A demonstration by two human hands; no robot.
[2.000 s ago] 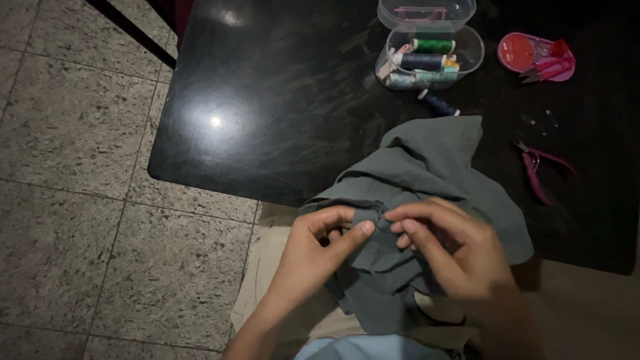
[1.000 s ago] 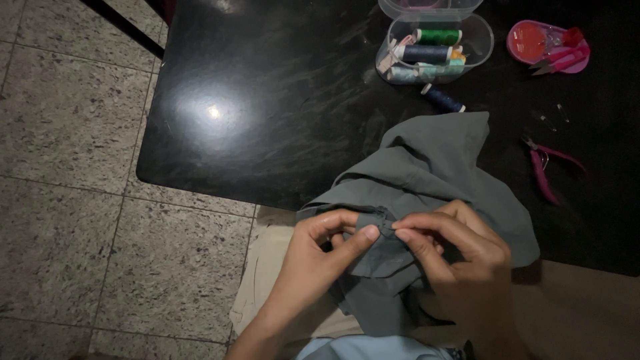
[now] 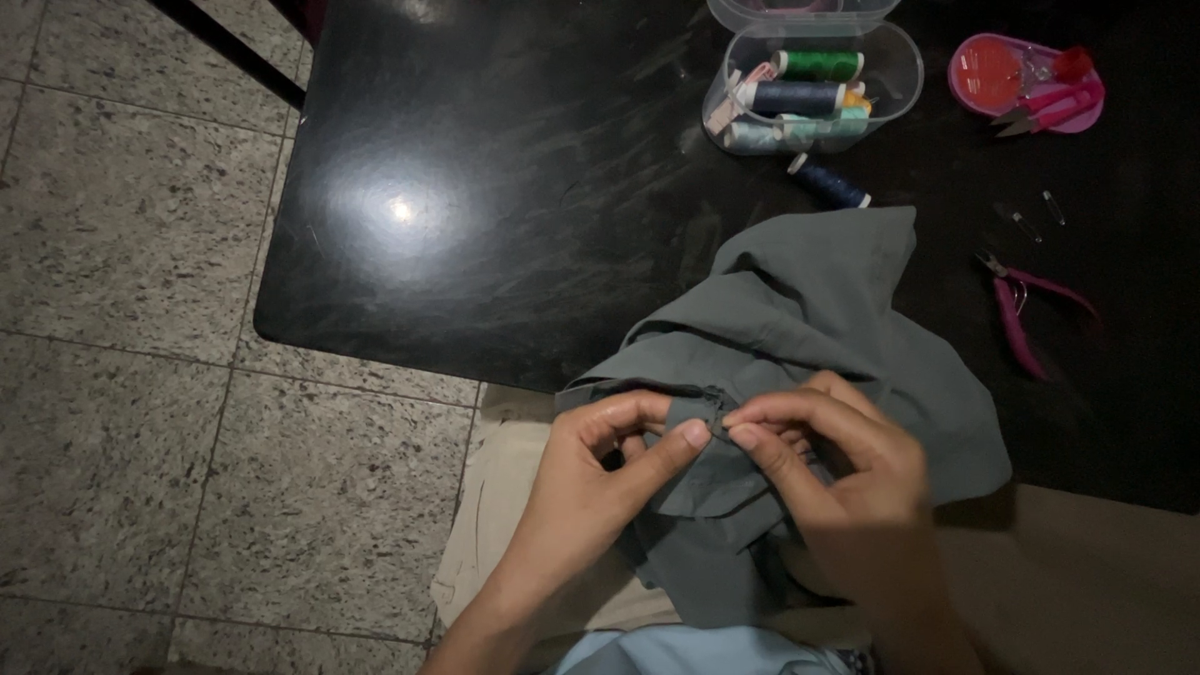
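Observation:
A grey-green cloth garment (image 3: 816, 319) lies bunched over the table edge and my lap. My left hand (image 3: 619, 459) pinches a fold of it between thumb and fingers. Close beside, my right hand (image 3: 825, 450) has its thumb and forefinger pressed together at the same gathered seam; whether a needle or thread is between them is too small to tell. A dark blue thread spool (image 3: 830, 181) lies just beyond the cloth's far edge.
On the black table (image 3: 450, 216) stand an open clear plastic box (image 3: 900, 84) of thread spools and a pink tray (image 3: 1027, 80) with thread snips (image 3: 1055, 108). Pink-handled nippers (image 3: 1017, 309) and two safety pins (image 3: 1027, 227) lie at the right.
Both hands stay at the same part of the cloth, with only small finger movements. The garment keeps nearly the same shape.

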